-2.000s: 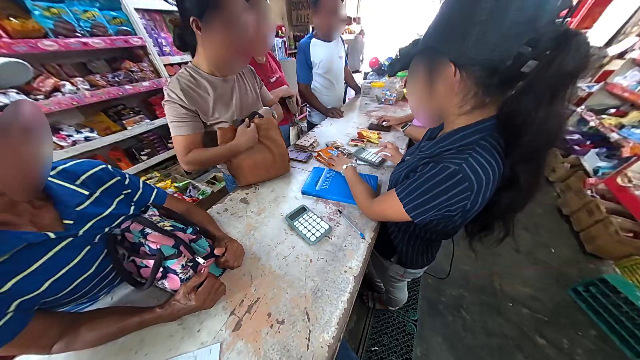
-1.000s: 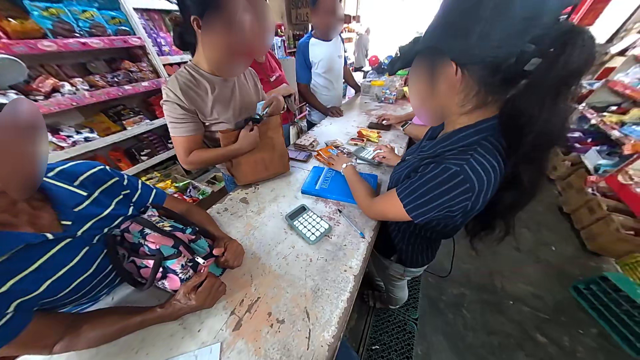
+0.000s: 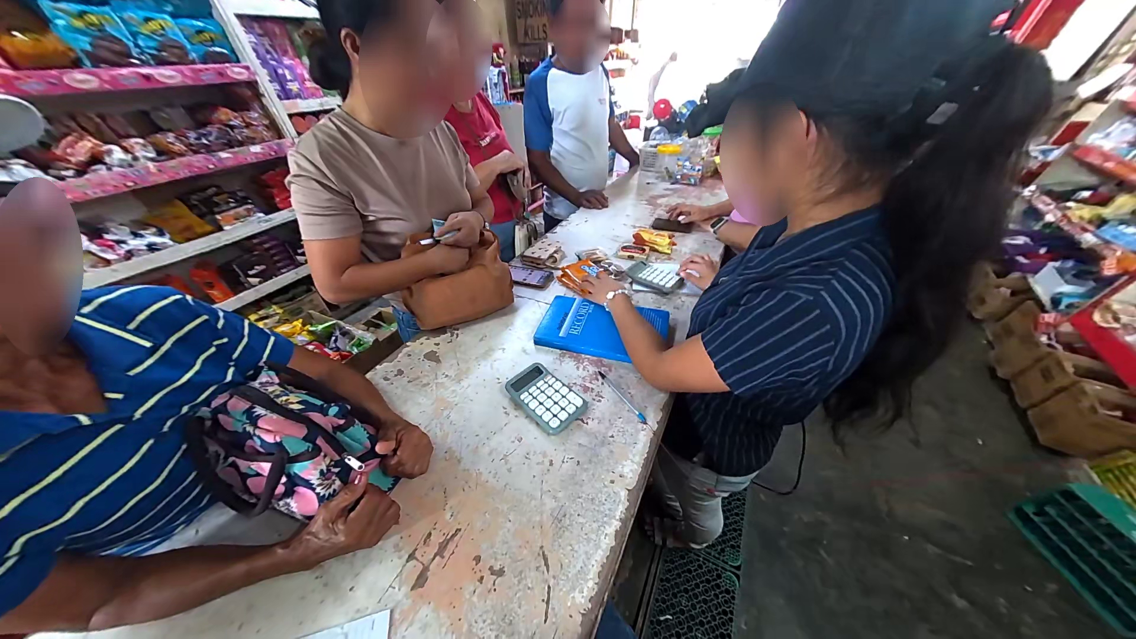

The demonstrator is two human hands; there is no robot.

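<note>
Neither my left hand nor my right hand shows in the head view. Before me runs a worn, chipped counter [image 3: 479,479]. On it lie a grey calculator [image 3: 546,398] with white keys, a blue pen [image 3: 624,397] and a blue record book [image 3: 602,327]. A sheet of paper [image 3: 359,627] shows at the bottom edge. At the right, a co-worker in a striped shirt has one hand on orange snack packets [image 3: 579,276] and the other near a second calculator [image 3: 657,277]. Across the counter, a person holds small folded paper above a brown leather bag [image 3: 459,282].
At the left a person in a striped polo holds a floral handbag [image 3: 286,441] on the counter. Behind are snack shelves [image 3: 160,173]. More people stand farther along. Cardboard boxes [image 3: 1076,404] and a green plastic crate [image 3: 1078,555] are on the right.
The person with the brown bag has brought small paper out above it, where earlier the hands were at its opening. The co-worker's hand by the second calculator has shifted slightly.
</note>
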